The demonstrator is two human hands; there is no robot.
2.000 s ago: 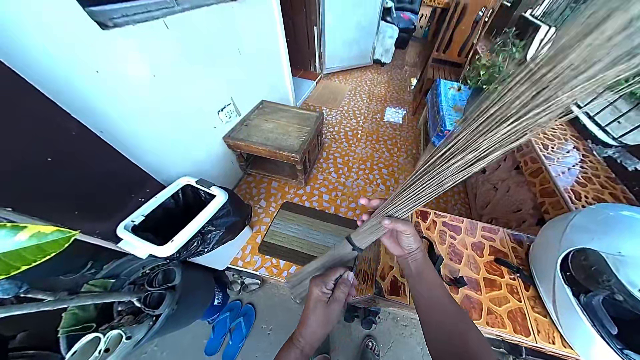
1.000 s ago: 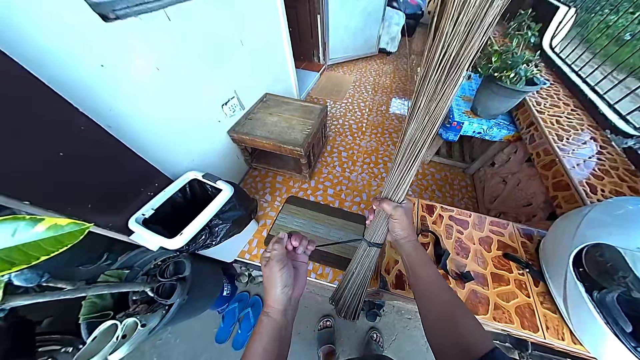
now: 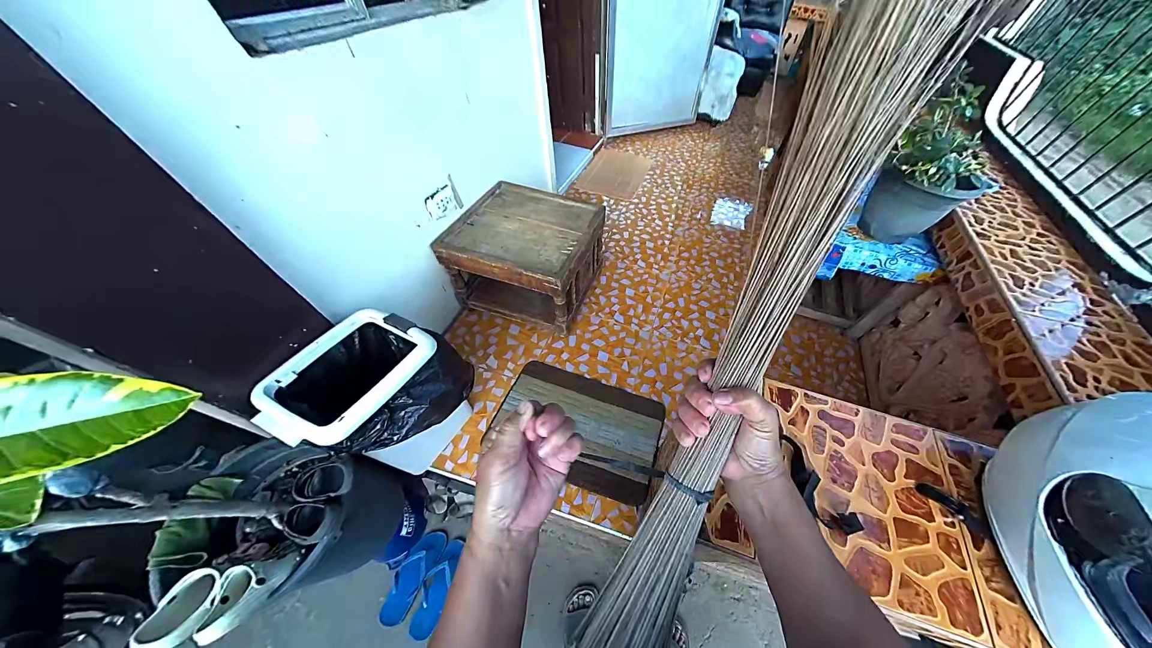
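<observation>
My right hand (image 3: pixel 733 423) grips a stick broom (image 3: pixel 774 297), a thick bundle of thin dry sticks held slanting, its top leaning toward the upper right. Below that hand a dark tie strip (image 3: pixel 688 489) is wound around the bundle. Its loose end stretches left to my left hand (image 3: pixel 528 454), whose curled fingers pinch it. The very tip of the strip is hidden in those fingers. The bundle's lower end runs down past the frame's bottom edge.
A striped doormat (image 3: pixel 585 418) lies behind my hands, near a low wooden table (image 3: pixel 522 234). Left stands a lined trash bin (image 3: pixel 423 351) above blue flip-flops (image 3: pixel 416 576). To the right are a stone-patterned ledge (image 3: pixel 864 486), a helmet (image 3: pixel 1062 477) and a potted plant (image 3: pixel 918 202).
Two seconds ago both hands were close together at the bundle; my left hand has since moved away to the left with the strip stretched out. The bundle has swung to a steeper slant.
</observation>
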